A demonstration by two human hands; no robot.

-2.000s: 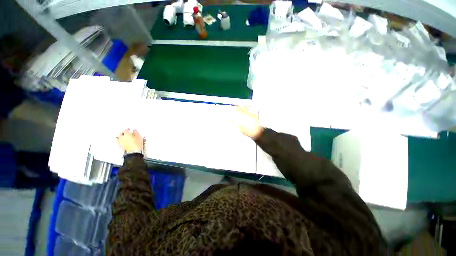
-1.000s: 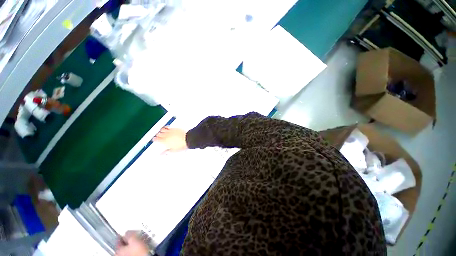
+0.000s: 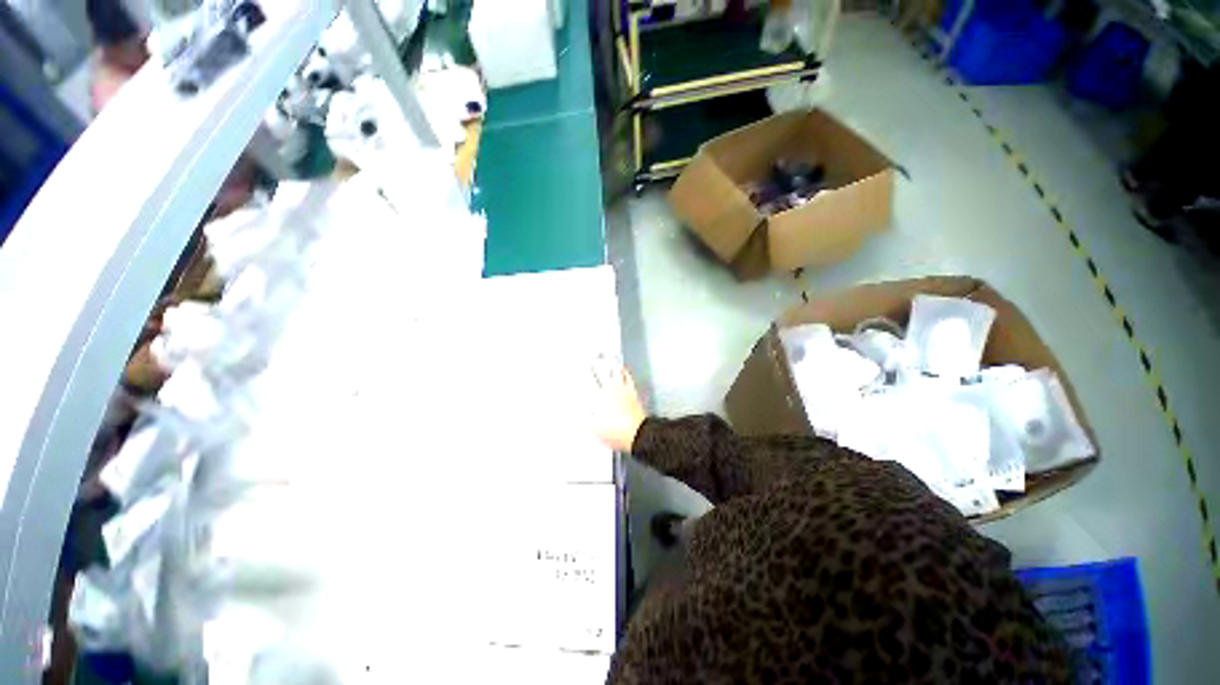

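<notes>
White cartons [image 3: 559,535] stand side by side along the bench, glaring into one white mass; small dark print shows on one. My right hand [image 3: 616,406] is at the right edge of the row, against the side of a white carton [image 3: 555,315]. Its fingers look extended and partly washed out by glare; I see no grip around the carton. My left hand is out of the picture.
Cloudy plastic bags [image 3: 187,388] lie left of the cartons, beside the raised white shelf [image 3: 134,201]. White cameras [image 3: 355,123] and a white box [image 3: 514,40] are at the far end. Two open cardboard boxes [image 3: 836,228] [image 3: 763,395] and a blue crate [image 3: 1124,622] are on the floor.
The view has turned right along the bench. My right hand has moved from the flat white card to the carton row's edge. My left hand has left the picture.
</notes>
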